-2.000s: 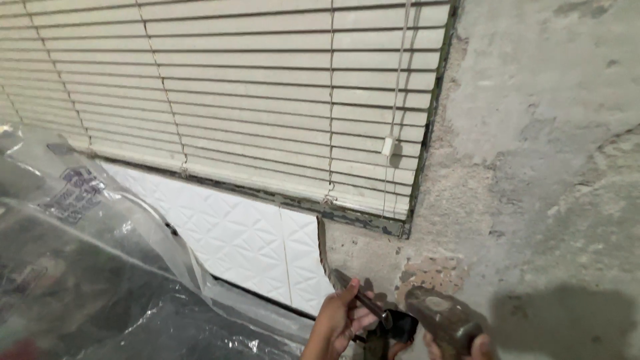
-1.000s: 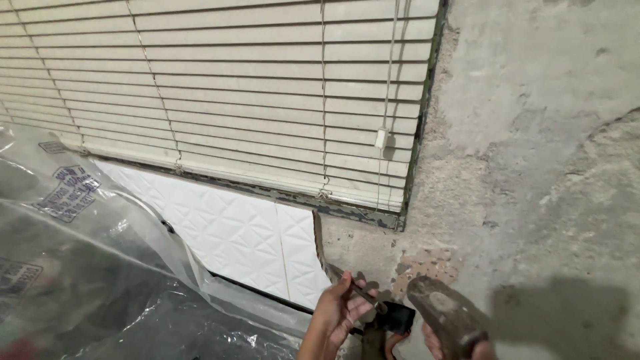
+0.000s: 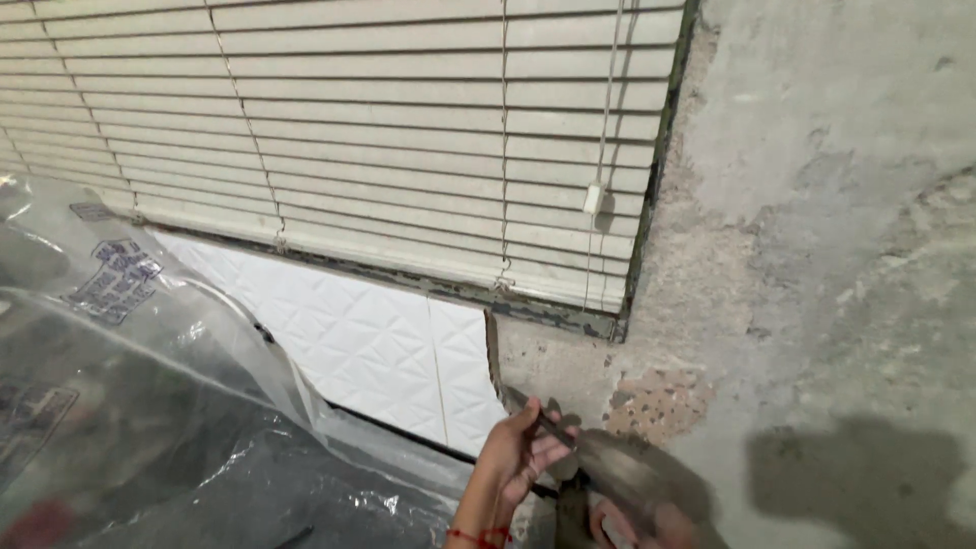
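My left hand (image 3: 526,450), with a red string bracelet at the wrist, grips a dark metal chisel (image 3: 553,428). The chisel's far end lies at the broken right edge of the white embossed wall tiles (image 3: 366,328), against the plaster. My right hand (image 3: 648,526) is at the bottom, blurred, and holds a hammer (image 3: 618,473), whose blurred head is close to the chisel's near end. Whether the two tools touch cannot be told.
A window blind (image 3: 381,137) with a pull cord hangs above the tiles, over a worn window frame (image 3: 549,314). Clear plastic sheeting (image 3: 229,427) drapes across the lower left. Rough, patchy plaster wall (image 3: 823,252) extends to the right.
The hammer, sharp in outline one second ago, is now blurred, and its head has moved left toward the chisel. My left hand keeps its hold on the chisel by the tile edge.
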